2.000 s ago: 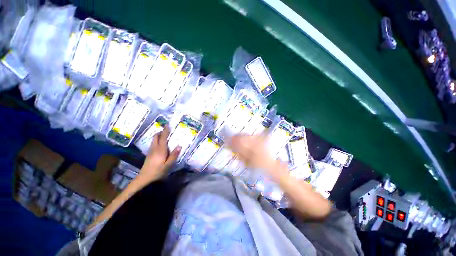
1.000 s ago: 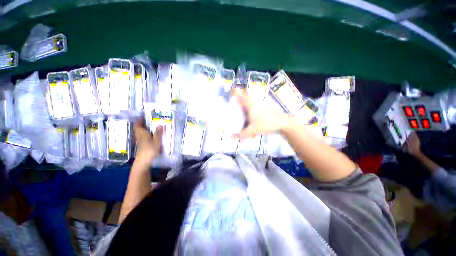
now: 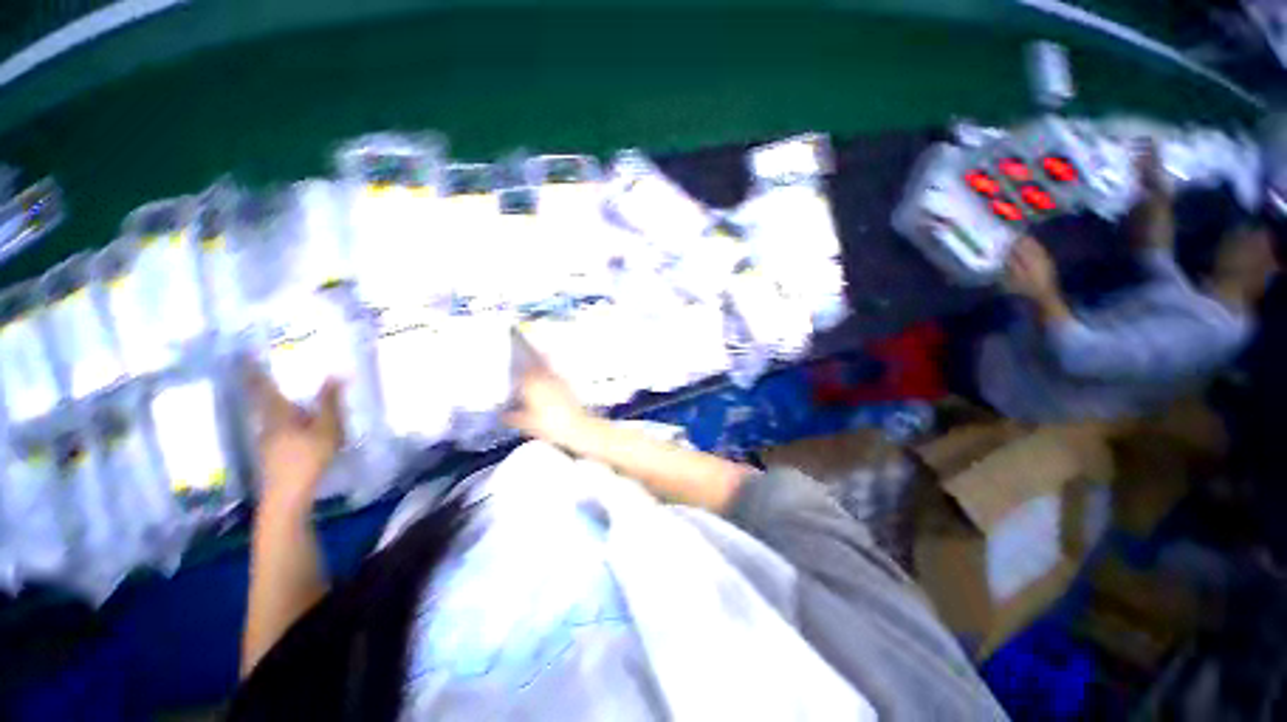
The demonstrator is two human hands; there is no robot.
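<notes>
White rectangular units in clear plastic [image 3: 155,303] lie in overlapping rows along the black bench strip, overexposed and blurred. My left hand [image 3: 294,430] lies on a unit at the near row, its thumb and fingers spread over the unit's lower end. My right hand [image 3: 544,402] is at the near edge of the row, its fingertips against the white units. Blur hides whether either hand grips anything. More units lie in a jumbled heap [image 3: 776,268] at the row's right end.
The green conveyor surface [image 3: 593,85] runs behind the rows. A grey-white box with red displays [image 3: 960,219] stands at the right. Another person's hand [image 3: 1035,268] is at it. An open brown carton [image 3: 988,522] is on the floor at the lower right.
The view has swung right, bringing the cartons and more of the neighbouring person into view. My right hand has moved down to the near edge of the units. My left hand remains on the near row.
</notes>
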